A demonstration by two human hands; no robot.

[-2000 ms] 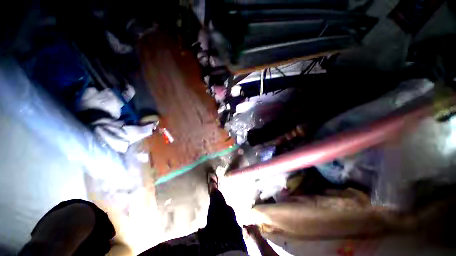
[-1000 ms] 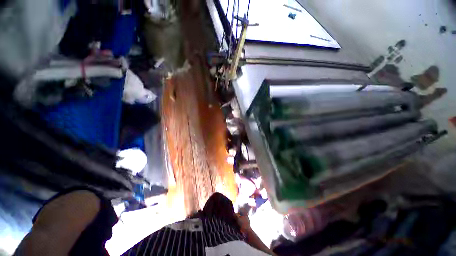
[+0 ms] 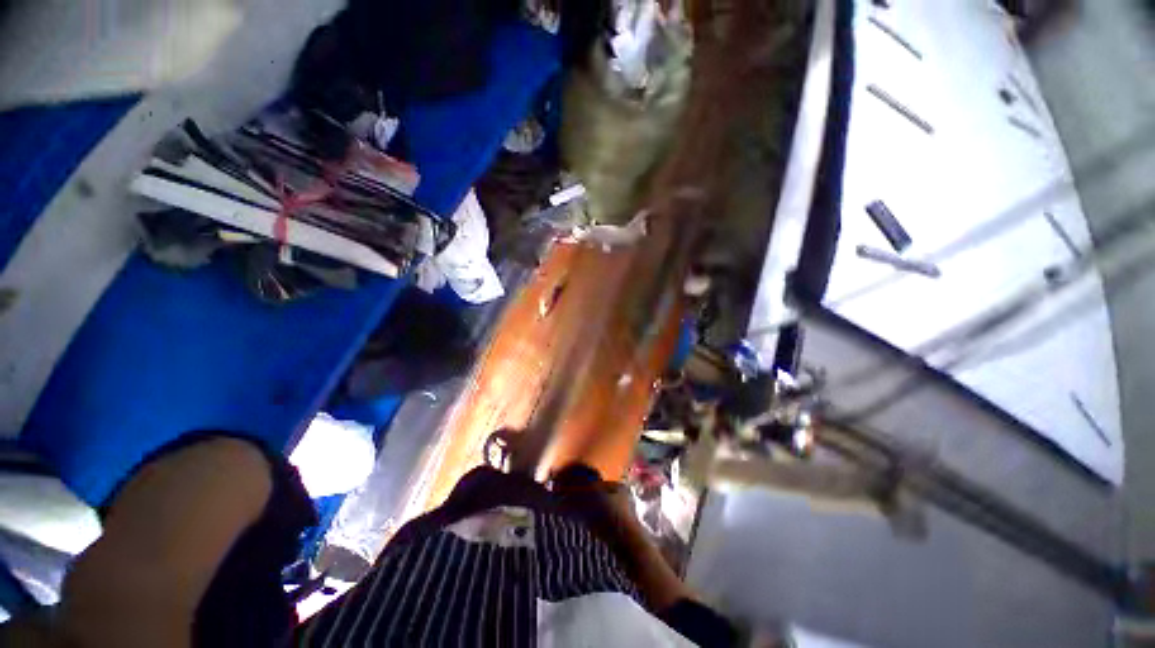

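A tied bundle of black and white cut fabric pieces (image 3: 342, 228) lies on the blue shelf (image 3: 215, 348) at the left, with a pink-red tie around it. Its layers are uneven at the ends. My left arm shows large at the lower left, but my left hand is not in view. My right forearm reaches up from the lower right beside the striped apron (image 3: 443, 582). My right hand (image 3: 578, 479) is small and dark at its end, and its fingers and any contents cannot be made out. Neither arm touches the bundle.
An orange-brown floor strip (image 3: 507, 367) runs ahead, with a pale sack (image 3: 621, 139) at its far end. White cloth (image 3: 466, 253) hangs at the shelf edge. Small clutter (image 3: 747, 392) lines the right side, by a grey surface (image 3: 823, 570) and a white board (image 3: 950, 215).
The view has moved forward along the floor strip and turned. The tied bundle now appears larger and nearer. The green-ended rack of rolls has left the picture, and the white board fills more of the right.
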